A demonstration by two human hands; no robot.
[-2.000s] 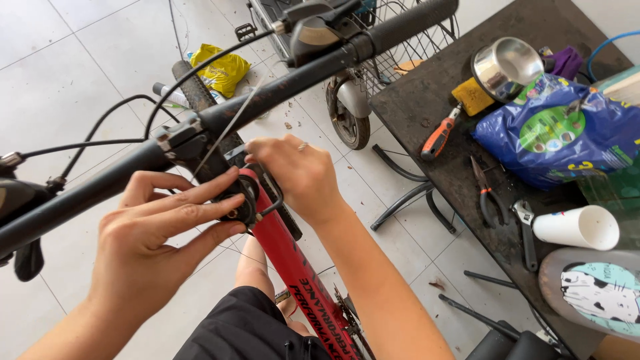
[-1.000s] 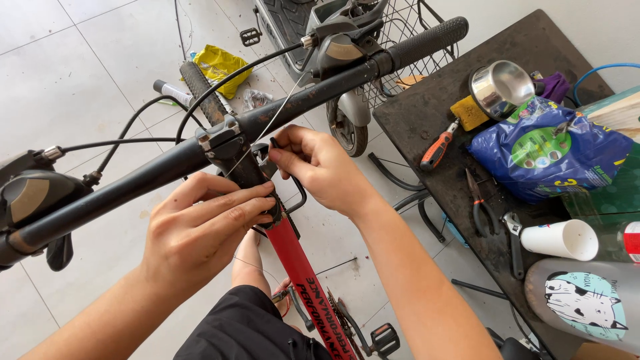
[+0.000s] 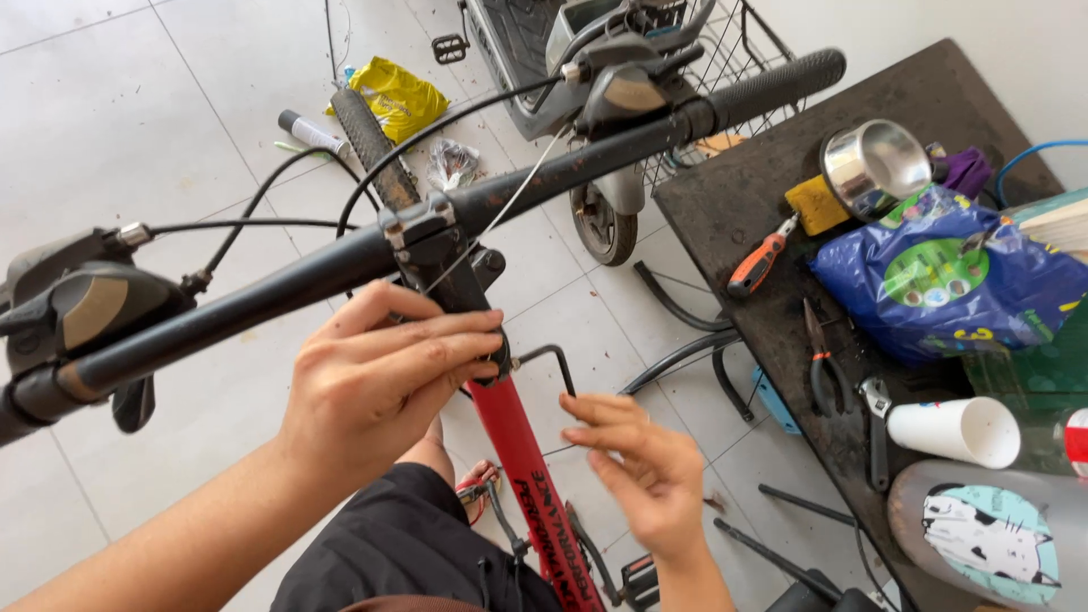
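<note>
My left hand (image 3: 391,382) grips the rear end of the black handlebar stem (image 3: 450,276), above the red bicycle frame (image 3: 510,425). A black hex key (image 3: 557,361) sticks out to the right from the stem's clamp. Just below its free end is my right hand (image 3: 633,463), fingers spread, with fingertips near or touching the key. The black handlebar (image 3: 297,280) runs diagonally across the view. A thin bare cable (image 3: 518,191) leads from the right shifter (image 3: 625,93) down toward the left hand, which hides its lower end.
On the dark table (image 3: 714,204) at right lie an orange-handled screwdriver (image 3: 761,259), pliers (image 3: 823,361), an adjustable wrench (image 3: 875,433), a white cup (image 3: 956,432), a steel pot (image 3: 880,166) and a blue bag (image 3: 943,272). A scooter (image 3: 544,59) stands behind the handlebar; a yellow bag (image 3: 395,98) lies near the front tire (image 3: 374,144).
My right hand has moved from beside the stem down and to the right, and its fingers have spread. The hex key now shows more fully. My left hand stays around the stem.
</note>
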